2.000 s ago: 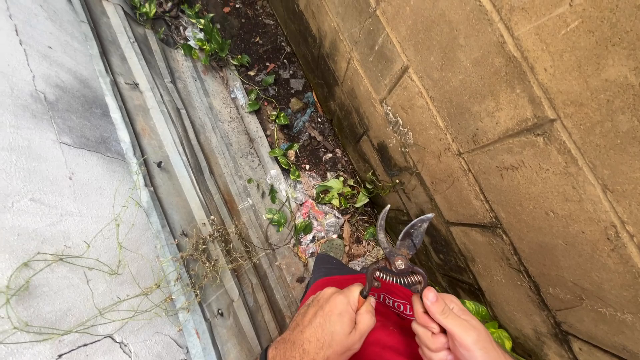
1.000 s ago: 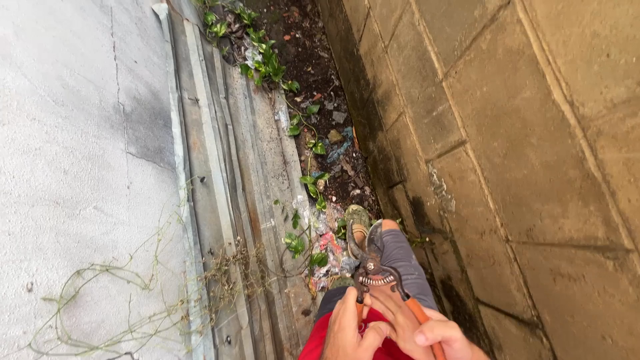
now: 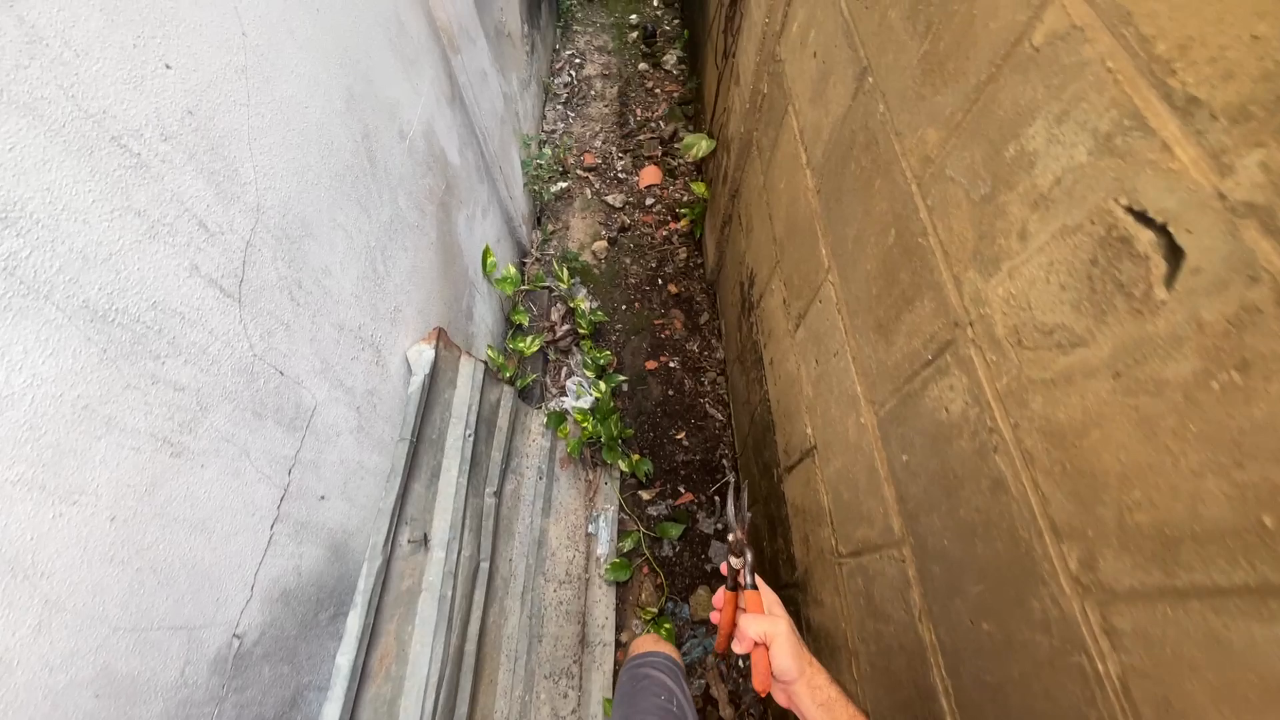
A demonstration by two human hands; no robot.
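My right hand (image 3: 768,635) grips a pair of pruning shears (image 3: 738,590) by the orange handles, near the bottom of the view. The metal blades point away from me, over the dark soil beside the block wall. My left hand is out of view. Left of the shears, a thin vine (image 3: 648,540) with a few green leaves trails along the edge of the metal sheets. Farther off, a denser clump of variegated vine leaves (image 3: 600,425) lies over the end of the sheets, with a scrap of clear plastic (image 3: 579,393) among it.
Corrugated metal sheets (image 3: 540,580) lie along the cracked white wall (image 3: 200,300). A brown block wall (image 3: 960,400) stands on the right. Between the walls runs a narrow dirt strip (image 3: 660,330) with stones and broken red tile (image 3: 650,176). My knee (image 3: 654,648) shows at the bottom.
Both hands were at the shears earlier; now only my right hand holds them, and my left has left the view. The view has tilted up along the passage.
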